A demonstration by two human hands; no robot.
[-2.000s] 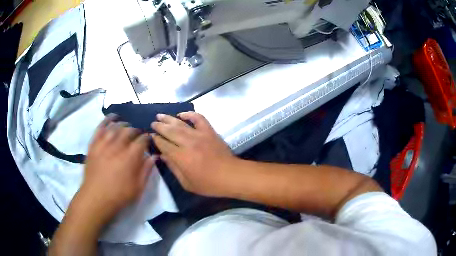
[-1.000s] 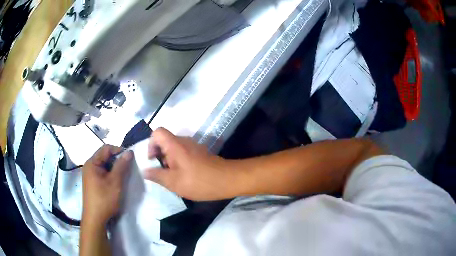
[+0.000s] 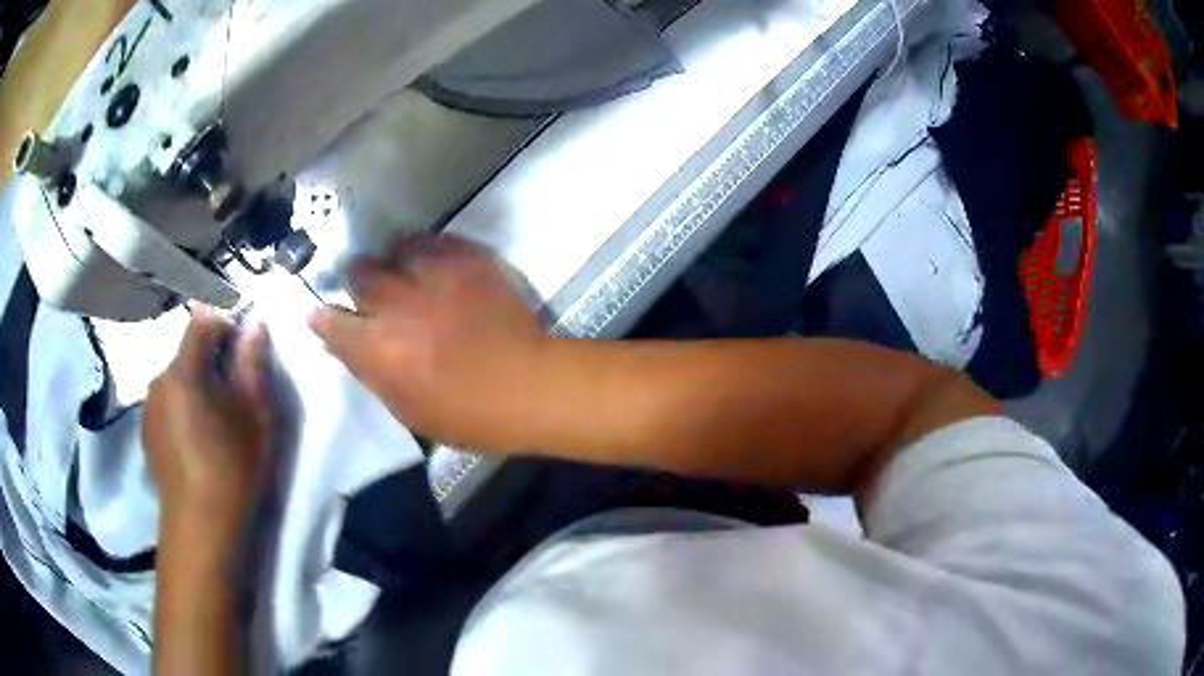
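The white sewing machine head (image 3: 99,198) is at the upper left, with its presser foot area (image 3: 251,271) brightly lit. A white lining piece (image 3: 310,423) runs from the needle area down towards my lap, with dark cloth (image 3: 394,528) beside its lower part. My left hand (image 3: 211,396) is bare and holds the cloth's edge just in front of the needle; its fingers are slightly blurred. My right hand (image 3: 423,337) is bare and blurred, its fingertips at the cloth edge right of the presser foot. Its exact hold is unclear.
A grey fan-shaped piece (image 3: 555,60) lies under the machine arm. A measuring tape (image 3: 713,185) runs along the table's front edge. White and dark garment pieces (image 3: 911,238) hang at the right, beside a red-orange basket (image 3: 1060,264). More white cloth lies at the lower left.
Both hands have moved up and to the left with the cloth, to the needle. The dark edge between them is now mostly hidden. The view has shifted closer to the machine head.
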